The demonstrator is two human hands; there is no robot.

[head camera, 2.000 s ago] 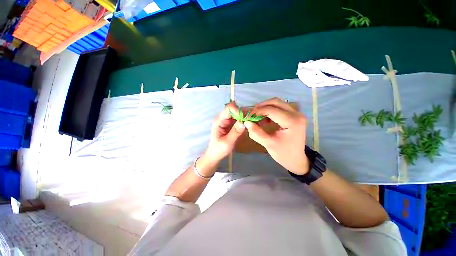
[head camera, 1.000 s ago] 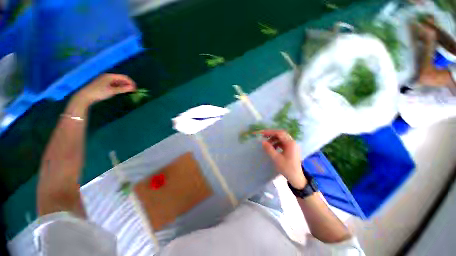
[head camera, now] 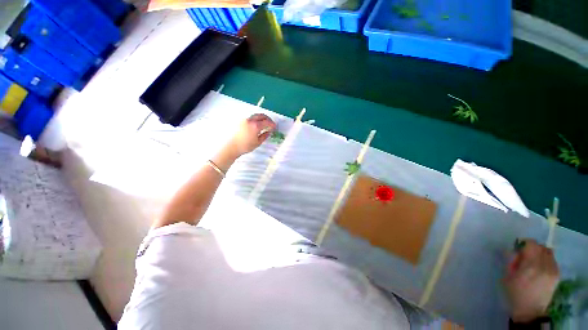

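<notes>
My left hand (head camera: 256,133) is at the left part of the grey sheet, its fingertips at a small green leaf sprig (head camera: 277,137). My right hand (head camera: 532,274) is at the far right, slightly blurred, with a bit of green leaf (head camera: 519,244) at its fingertips. A heap of loose leaf pieces (head camera: 565,300) lies beside the right hand, partly hidden by it. A brown board (head camera: 393,225) lies between the hands with a round red part (head camera: 384,194) on it. Another small leaf piece (head camera: 352,168) lies at the board's upper left corner.
A white crumpled cloth-like thing (head camera: 485,185) lies at the back table edge. Thin-stemmed sprigs (head camera: 464,111) lie on the dark green belt (head camera: 387,84). A shallow blue tray (head camera: 438,48) stands across the belt. A long black tray (head camera: 193,74) is at the table's left end.
The view has swung left. My left hand has moved from over the belt to the left part of the sheet. My right hand stays near the leaf heap.
</notes>
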